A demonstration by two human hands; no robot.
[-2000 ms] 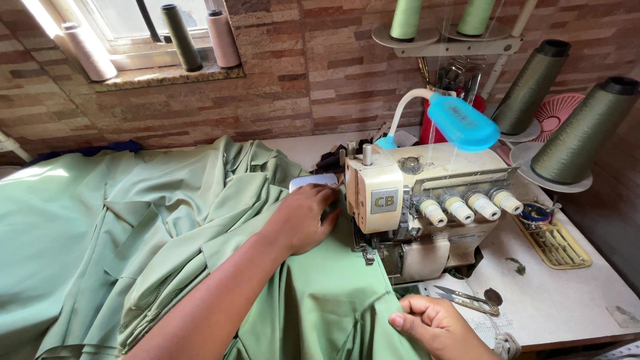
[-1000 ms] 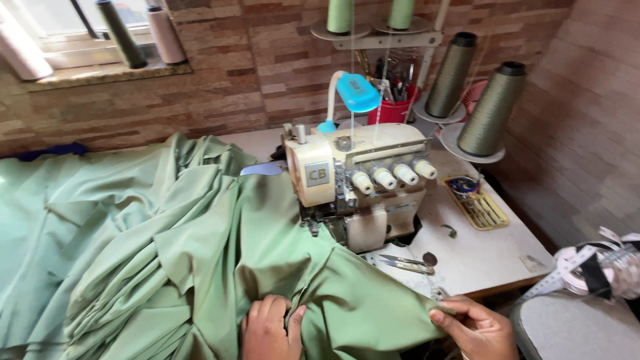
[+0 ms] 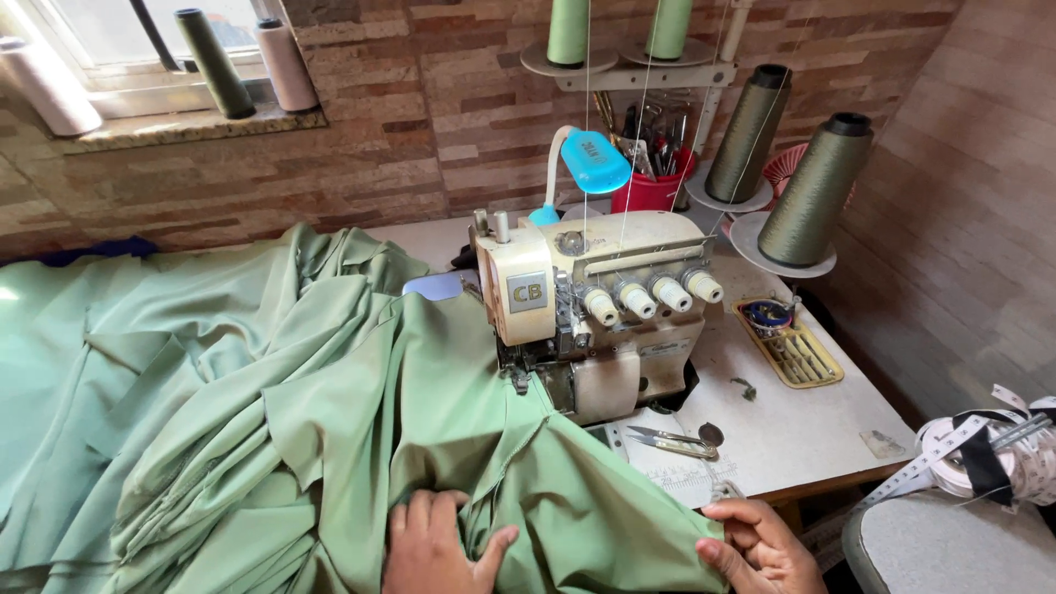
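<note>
Light green fabric (image 3: 445,379) lies in heavy folds over the left and front of the table, and one edge runs under the presser foot (image 3: 520,381) of a cream overlock sewing machine (image 3: 627,239). At the bottom centre my left hand (image 3: 441,544) rests on the folds beside a stitched seam, its thumb spread; whether it pinches any cloth cannot be told. My right hand (image 3: 755,549), at the lower right, holds the fabric's edge between thumb and fingers, with the cloth stretched from there to the machine. Thread snips (image 3: 672,441) lie on the tabletop right of the fabric.
Behind the machine are a blue lamp (image 3: 594,161), a red tool container (image 3: 652,190) and large green thread cones (image 3: 817,190). A yellow tray (image 3: 788,342) sits on the right of the table. A measuring tape (image 3: 940,454) lies over a grey padded surface (image 3: 957,544).
My left hand has moved from beside the machine's head to the fabric at the front. My right hand still holds the fabric's edge, now farther from the machine. The view has shifted.
</note>
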